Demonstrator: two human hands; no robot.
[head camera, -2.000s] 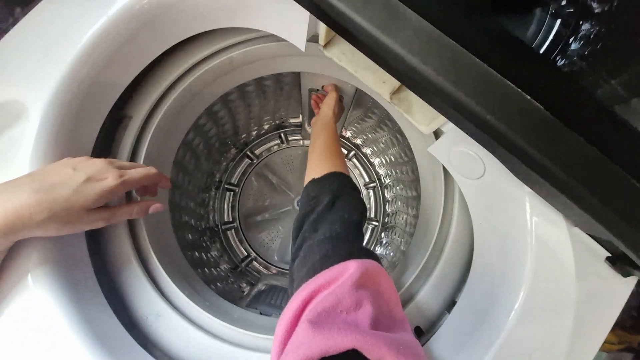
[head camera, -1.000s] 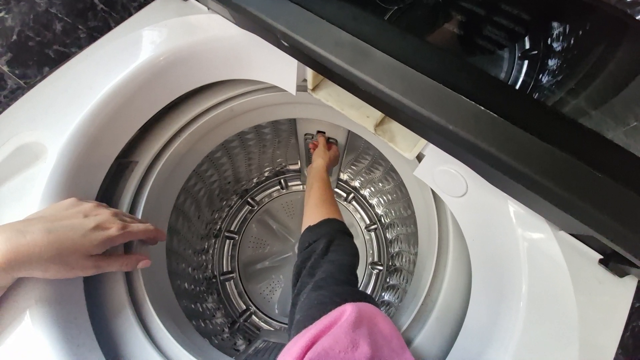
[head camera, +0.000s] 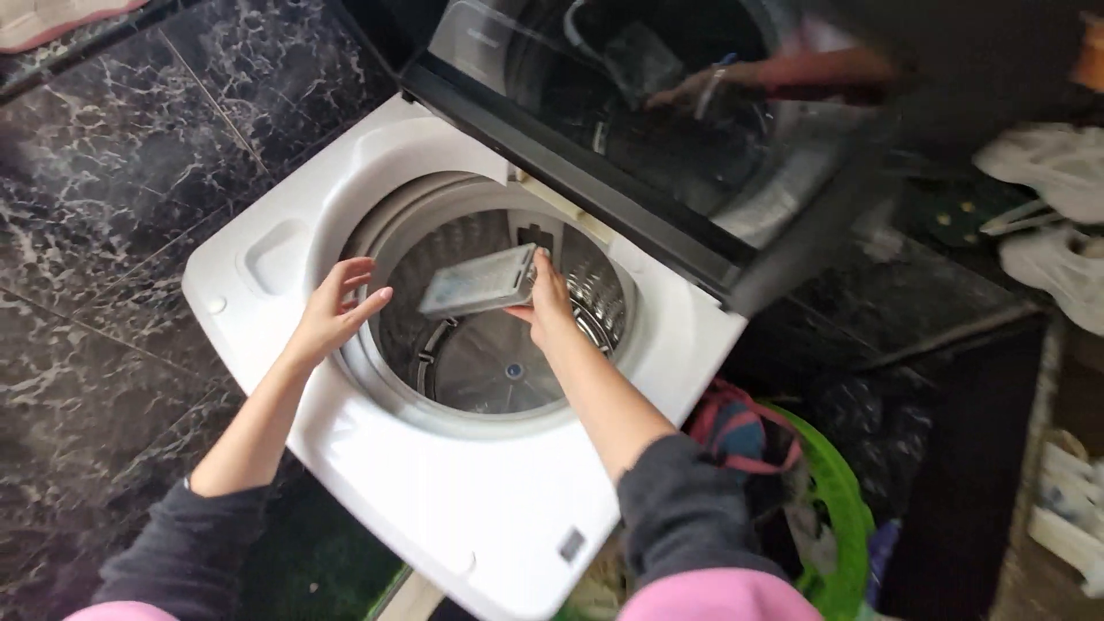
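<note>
A white top-loading washing machine (head camera: 483, 500) stands with its dark glass lid (head camera: 655, 112) raised. My right hand (head camera: 548, 297) grips one end of a grey, translucent lint filter cassette (head camera: 479, 283) and holds it tilted over the steel drum (head camera: 483, 354). On the drum's back wall a dark slot (head camera: 536, 235) shows just behind the cassette. My left hand (head camera: 341, 306) hovers at the left rim of the drum, its fingers apart and holding nothing, a short way from the cassette's left end.
Dark marbled wall tiles (head camera: 112, 224) rise at the left. A green plastic basket (head camera: 841, 500) with clothes stands right of the machine, near black plastic bags (head camera: 862, 423). White items (head camera: 1048, 172) lie at the far right.
My right hand has come away from the drum's back wall and now holds the cassette in the air. My left hand has lifted off the left rim. The view has become much wider.
</note>
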